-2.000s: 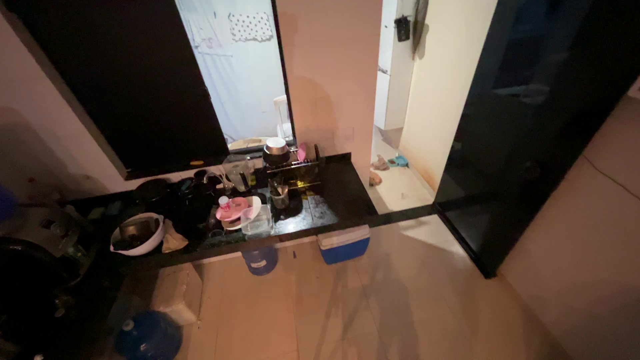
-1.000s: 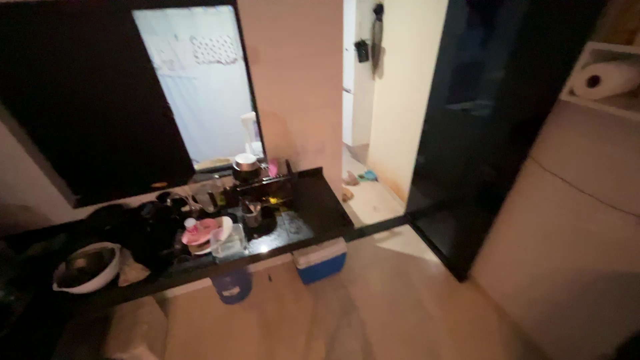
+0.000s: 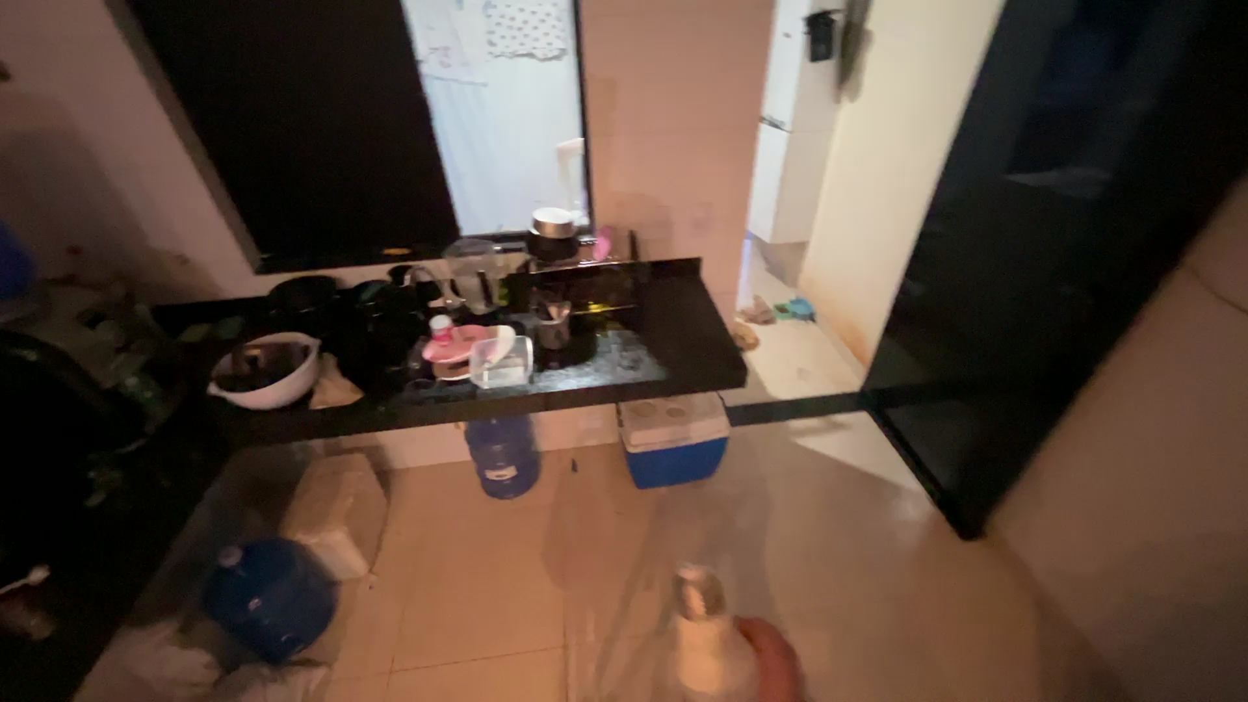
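At the bottom of the view, right of the middle, part of a hand (image 3: 770, 658) shows, blurred; it seems to be my right hand. Its curved fingers lie against the right side of a pale bottle-like container (image 3: 702, 643) with a shiny top, held upright above the floor. My left hand is not in view. Farther off, on the black countertop (image 3: 682, 341), stand a white bowl (image 3: 265, 395) with dark contents, a pink dish (image 3: 458, 343), a clear plastic container (image 3: 502, 363), a cup with utensils (image 3: 553, 327) and a clear jug (image 3: 475, 278).
A blue and white cooler (image 3: 675, 453) and a blue water jug (image 3: 502, 458) stand on the floor by the counter. Another blue jug (image 3: 270, 600) and a pale box (image 3: 336, 512) are at the lower left. A doorway opens beyond; a dark glossy panel (image 3: 1033, 224) rises at right.
A hand and the pale container it holds have come into view at the bottom; neither shows in the earlier frames. The view has swung back left since one second ago.
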